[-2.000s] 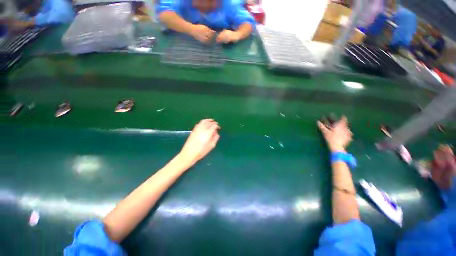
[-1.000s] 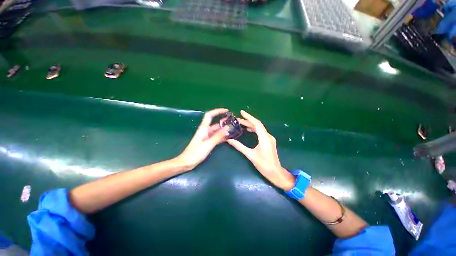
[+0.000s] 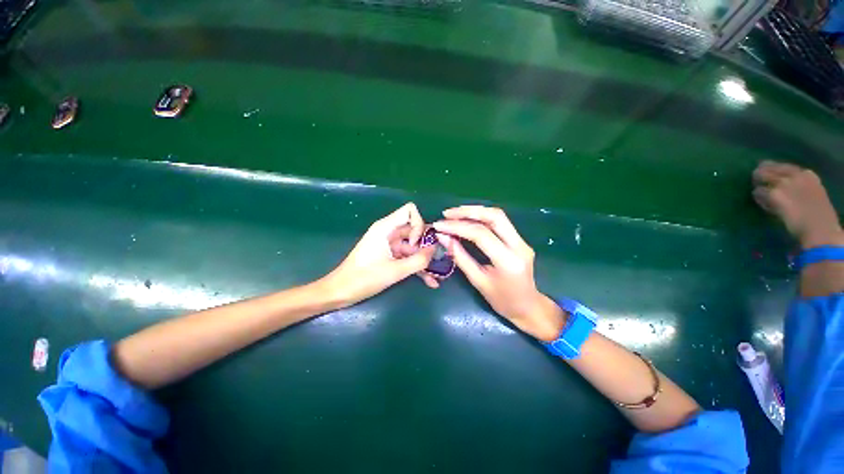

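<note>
A small smartwatch case (image 3: 440,263) with a dark inside and a shiny pinkish rim is held above the green worktop, near the middle of the view. My left hand (image 3: 384,252) grips it from the left, thumb over its face. My right hand (image 3: 495,259) is at its upper right side, with thumb and fingertips touching its edge. The fingers hide part of the case, and its inner parts are too small to tell apart. A blue strap (image 3: 572,330) is on my right wrist.
The conveyor belt (image 3: 352,130) runs beyond my hands, with smartwatch cases (image 3: 173,101) at its left. A white and purple tube (image 3: 762,384) lies at right beside a neighbour's arm and hand (image 3: 798,199). A whitish tray (image 3: 648,26) stands at the back.
My right hand has come from the belt at right to join my left at the middle, bringing a case. The case is now turned in my fingers. A neighbour's hand has reached in at right.
</note>
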